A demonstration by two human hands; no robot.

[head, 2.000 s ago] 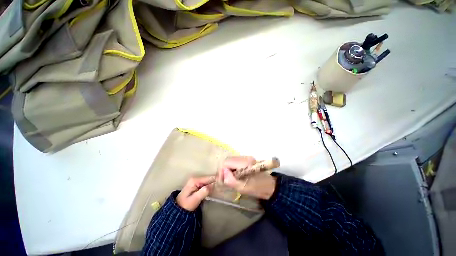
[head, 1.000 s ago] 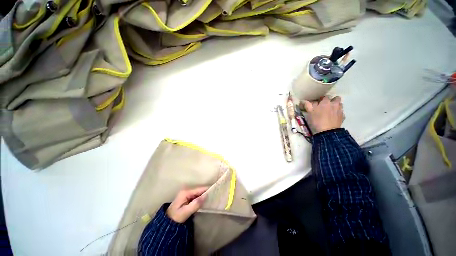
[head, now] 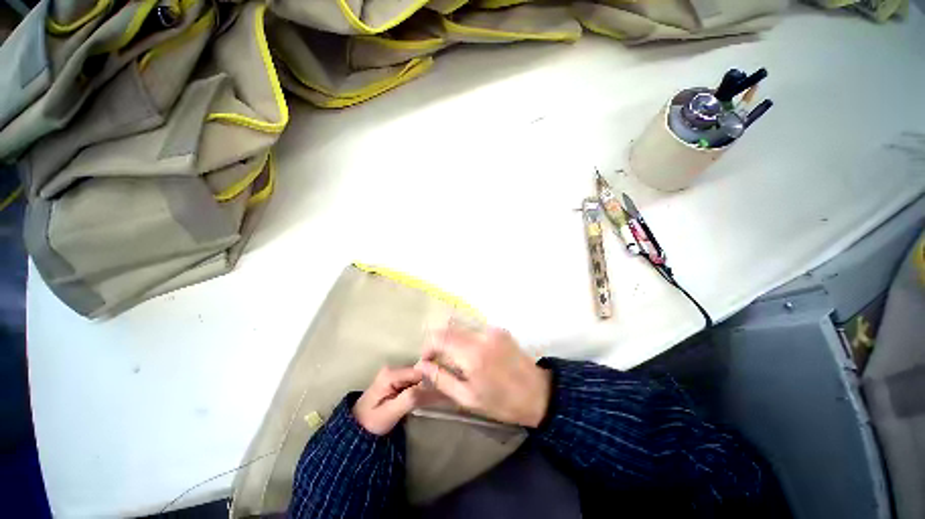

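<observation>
A beige canvas bag point(head: 335, 335) with yellow edge binding point(head: 416, 286) lies at the table's front edge and over the lap. My left hand point(head: 387, 398) pinches its cloth near the mouth. My right hand point(head: 487, 373) meets the left fingertips over the bag, fingers curled; anything inside it is hidden or blurred. A small yellow tab point(head: 312, 418) shows on the bag by my left sleeve. A fine dark thread point(head: 218, 474) trails from the bag onto the table at the lower left.
A tape-wrapped stick point(head: 598, 266), a pointed awl point(head: 615, 211) and red-and-silver snips point(head: 646, 231) lie right of the bag, with a black cord. A tool cup point(head: 664, 157) stands behind them. Similar bags point(head: 132, 218) are heaped at the back and left. Grey cloth hangs at the right.
The stick went from my right hand to the table. My right hand reached beside the cup, then came back to the bag. The brown-yellow block no longer shows beside the cup.
</observation>
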